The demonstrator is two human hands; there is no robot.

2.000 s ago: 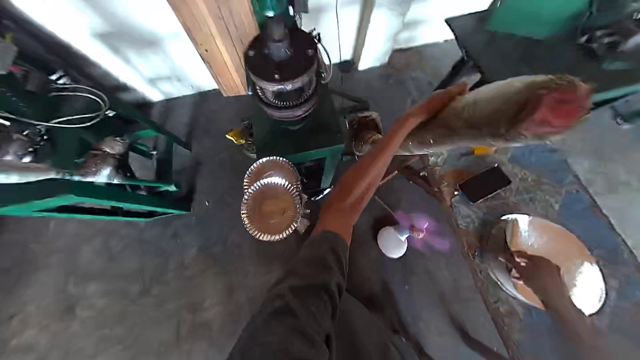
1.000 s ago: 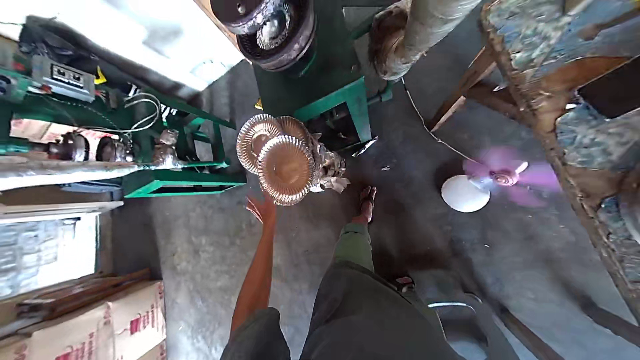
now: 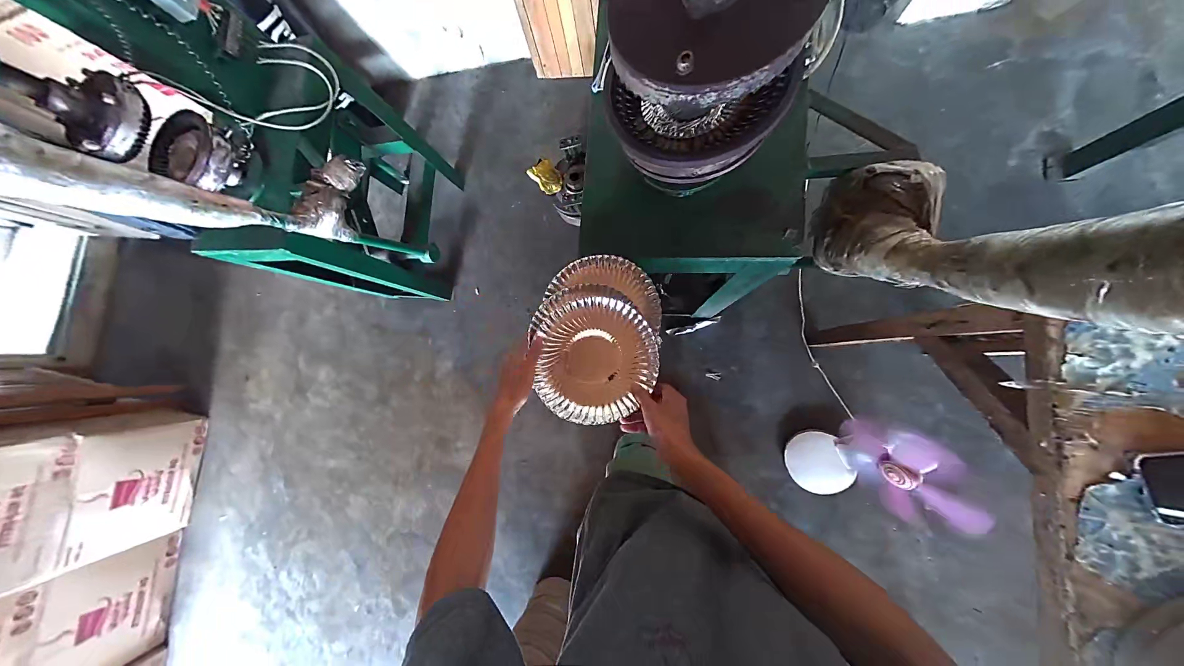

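A round silvery plate with a fluted rim and brownish centre (image 3: 592, 359) overlaps others like it, at the front edge of a green metal machine stand (image 3: 689, 222). My left hand (image 3: 520, 372) touches the left side of the plates, its fingers partly hidden by the rim. At the lower right rim, my right hand (image 3: 659, 414) pinches the front plate between thumb and fingers. Above them, the dark round press head (image 3: 712, 55) stands over a fluted ring die (image 3: 689, 139) with shiny material in it.
A wrapped duct (image 3: 1045, 264) runs off to the right. A pink-bladed fan (image 3: 899, 474) spins at the lower right, beside a wooden table (image 3: 1050, 462) holding a phone (image 3: 1164, 486). Another green machine frame (image 3: 324, 254) stands at the left, above printed cartons (image 3: 102, 518).
The left hand, below the plates and apart from them a second ago, is now against their left side. The right hand has come into view at the rim. The view has shifted a lot.
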